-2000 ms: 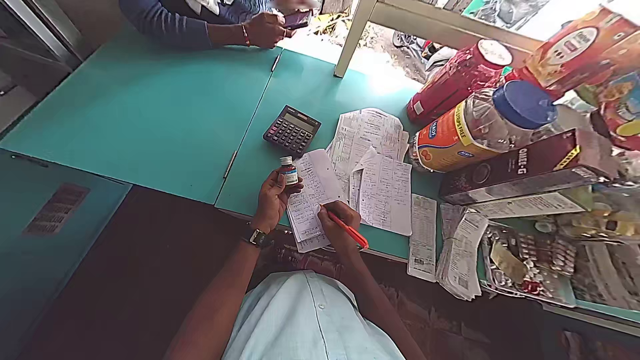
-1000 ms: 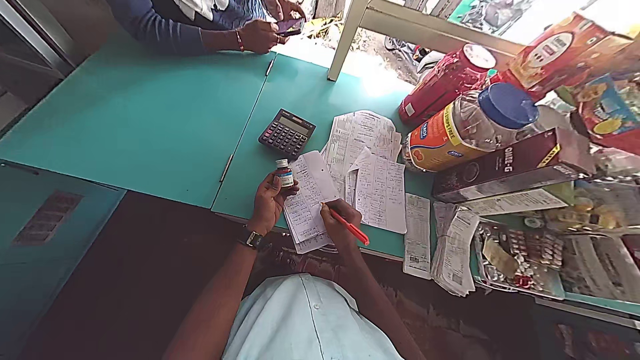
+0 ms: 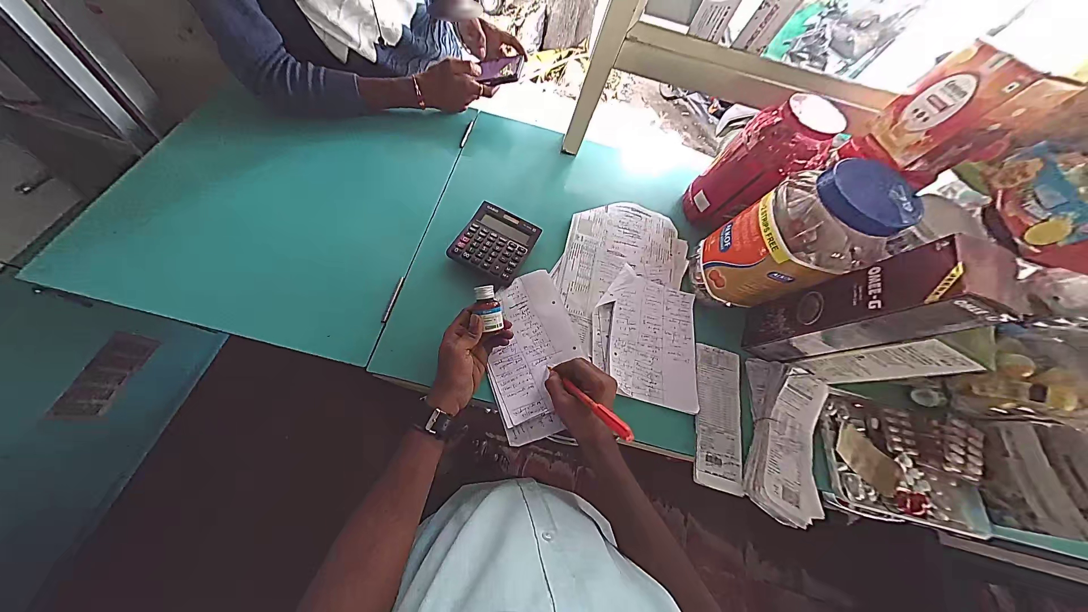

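Note:
My left hand point(image 3: 461, 357), with a wristwatch below it, holds a small brown glass bottle point(image 3: 489, 313) upright by its sides. The bottle has a pale cap and a white label with a green band. It is over the left edge of a handwritten sheet point(image 3: 529, 327) near the counter's front edge. My right hand point(image 3: 582, 393) grips a red pen point(image 3: 608, 414), its tip at the writing on that sheet. A black desk calculator point(image 3: 494, 241) lies beyond the bottle. More handwritten papers point(image 3: 653, 344) lie to the right of the sheet.
Across the green counter point(image 3: 255, 229), another person's hands hold a phone point(image 3: 500, 70). At right stand a red jar point(image 3: 765, 157), a clear jar with a blue lid point(image 3: 869, 197) and a dark box point(image 3: 884, 297). Paper bundles point(image 3: 786, 442) and a tray of blister packs point(image 3: 909, 510) lie nearer.

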